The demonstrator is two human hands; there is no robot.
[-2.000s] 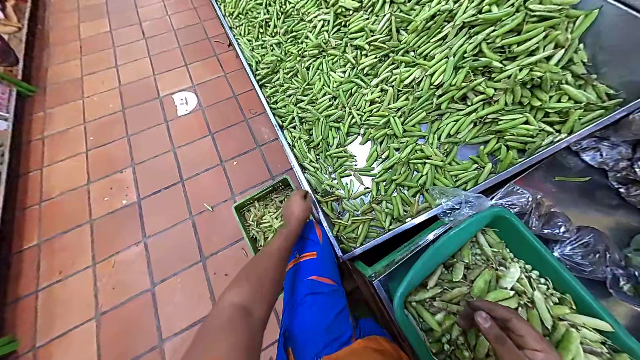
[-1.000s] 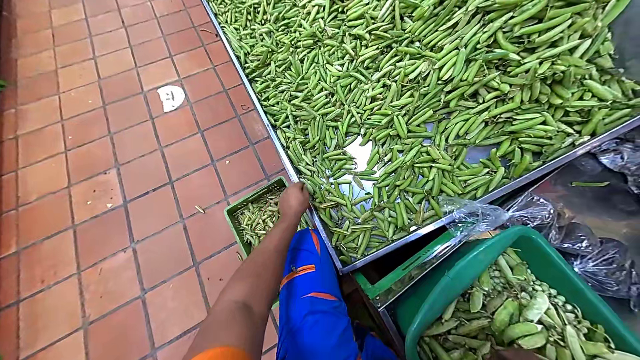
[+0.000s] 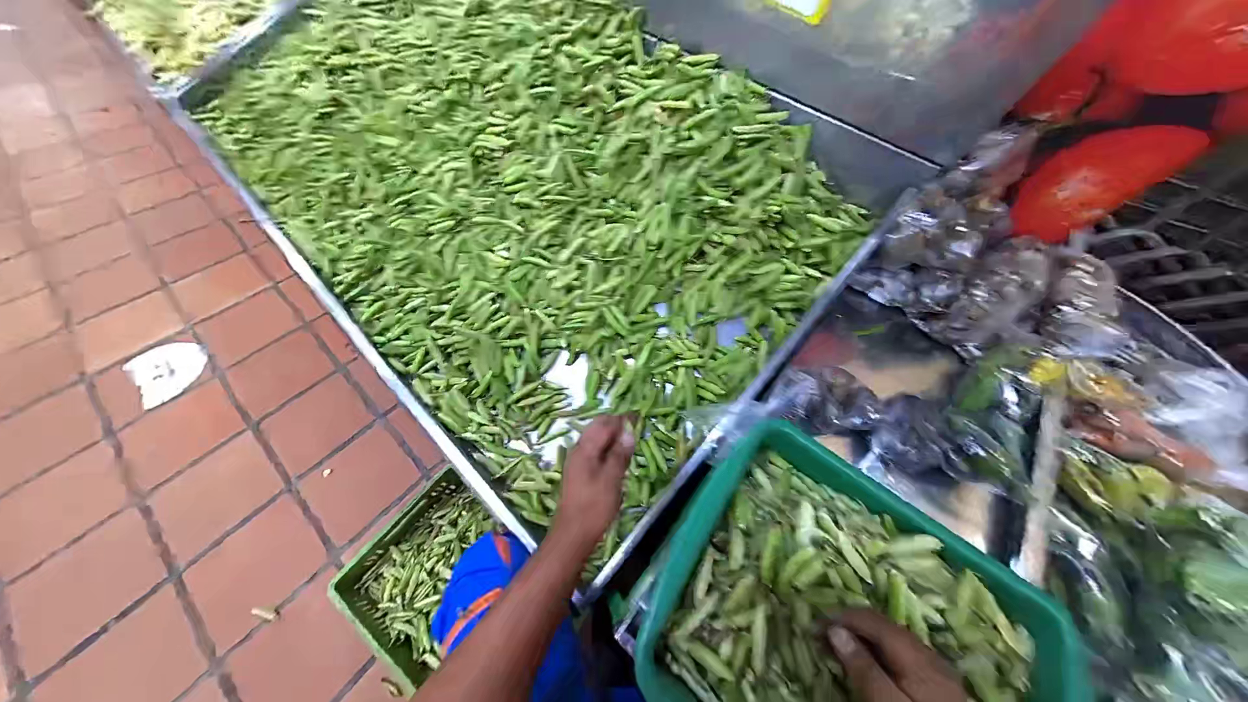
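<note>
My left hand (image 3: 597, 462) is over the near corner of a metal tray (image 3: 361, 343) heaped with green pea pods (image 3: 546, 205); its fingers are curled, and whether a pod is between them is not clear. My right hand (image 3: 882, 655) rests on the pods in a dark green plastic crate (image 3: 975, 561), its fingertips partly among them. That crate stands right of the tray's corner and holds paler, opened-looking pods. A smaller green crate (image 3: 353, 595) of pods and pod scraps sits on the left, low beside the tray and my leg.
Red tiled floor (image 3: 244, 487) runs along the left, with a white paper piece (image 3: 166, 373) on it. Plastic-bagged produce (image 3: 916, 429) lies right of the tray. A metal panel (image 3: 809, 58) stands behind it, near large red pepper images (image 3: 1107, 180).
My left hand has moved from above the small crate at the tray's edge to over the pods in the tray. The view has swung right.
</note>
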